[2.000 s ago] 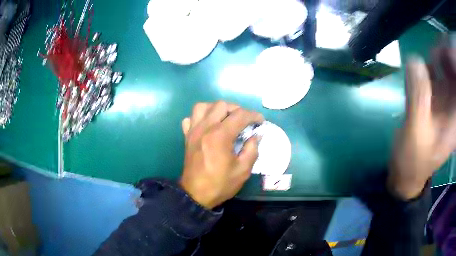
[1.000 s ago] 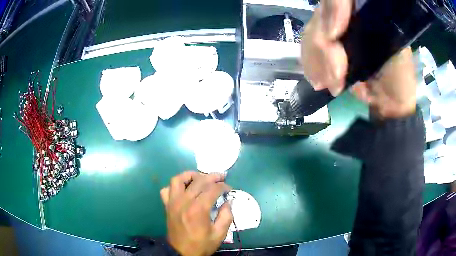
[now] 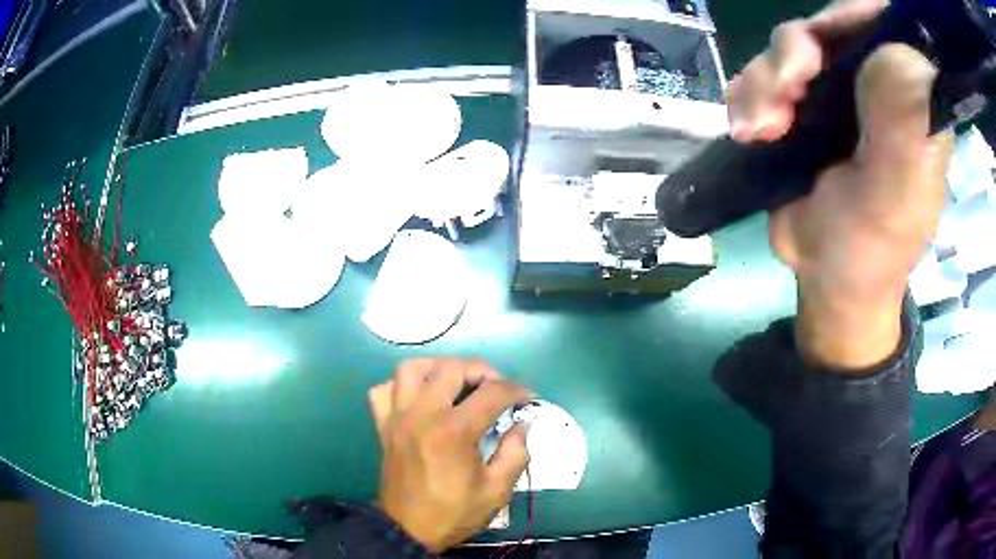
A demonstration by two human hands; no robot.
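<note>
My left hand (image 3: pixel 446 453) holds a white plastic housing (image 3: pixel 559 445) down on the green bench near its front edge. A small silver-and-dark part shows under my fingertips at the housing's left side, and a thin red lead (image 3: pixel 531 511) hangs from it. My right hand (image 3: pixel 857 202) is closed around a thick black electric screwdriver (image 3: pixel 754 180), held tilted over the bench. Its front end points left, beside the pickup mechanism (image 3: pixel 631 235) of the silver screw feeder (image 3: pixel 617 147). The tip itself cannot be made out.
Several white housings (image 3: pixel 279 262) lie mid-bench, one (image 3: pixel 417 289) nearer me. Wired parts (image 3: pixel 131 355) with bunched red wires (image 3: pixel 82 273) are heaped at left. White parts (image 3: pixel 961 349) are piled at far right. A person's purple sleeve (image 3: pixel 961 491) shows at lower right.
Since a second ago the screwdriver's front end has lifted off the feeder's pickup mechanism and moved slightly right. The nearer loose housing has shifted left and turned. My left hand has moved slightly right with its housing.
</note>
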